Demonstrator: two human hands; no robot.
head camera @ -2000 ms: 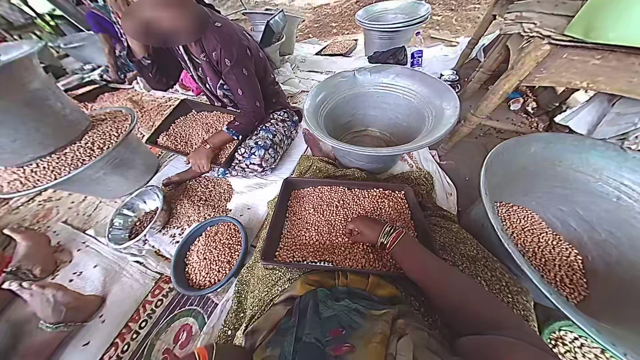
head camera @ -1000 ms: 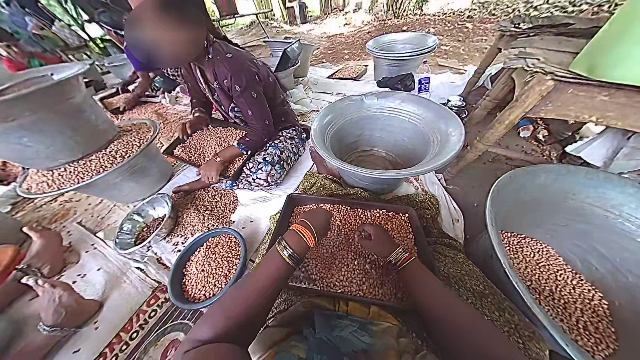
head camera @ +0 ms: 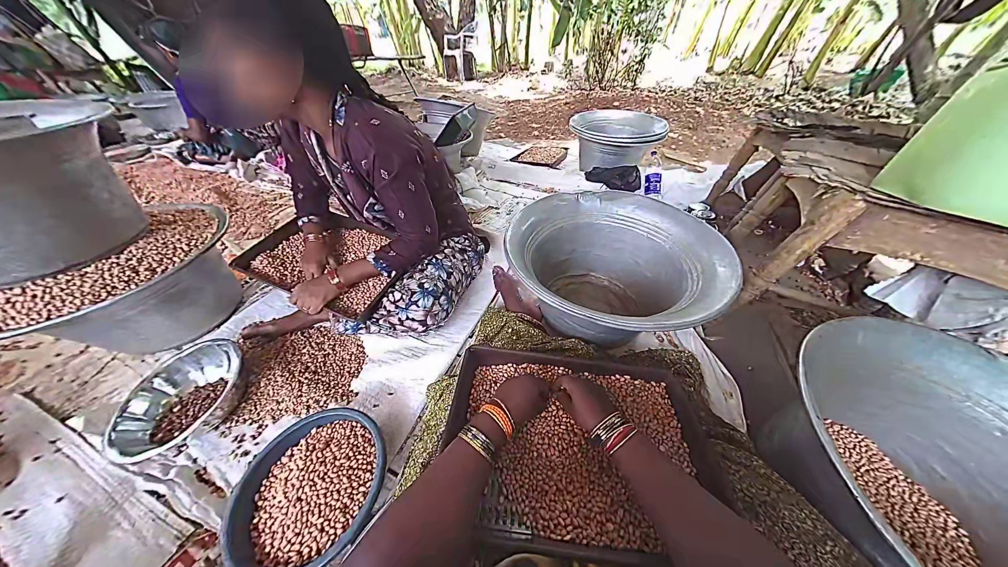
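A dark rectangular plastic tray (head camera: 683,394) rests on my lap, filled with reddish-brown nuts or beans (head camera: 567,488). Over the tray's far half, my left hand (head camera: 521,398) and my right hand (head camera: 584,400) are close side by side, fingers bent down at the nuts; whether anything is held between the fingers is hidden. Slotted tray bottom shows near my left wrist. Bangles circle both wrists. A blue-grey basin (head camera: 236,504) full of the same nuts stands left of the tray. Beyond the tray is a large metal basin (head camera: 622,236), with no nuts visible inside.
A co-worker (head camera: 378,181) sits ahead on the left with a similar tray (head camera: 252,256). A steel bowl (head camera: 130,409), loose nuts (head camera: 303,378) and large metal tubs (head camera: 173,299) are at left. At right stand another large basin (head camera: 906,378) with nuts and a wooden table (head camera: 906,236).
My left hand came over the tray between the first and second frames. Both hands have since drawn close together, and the slotted bottom at the near left shows. The view has tilted up somewhat.
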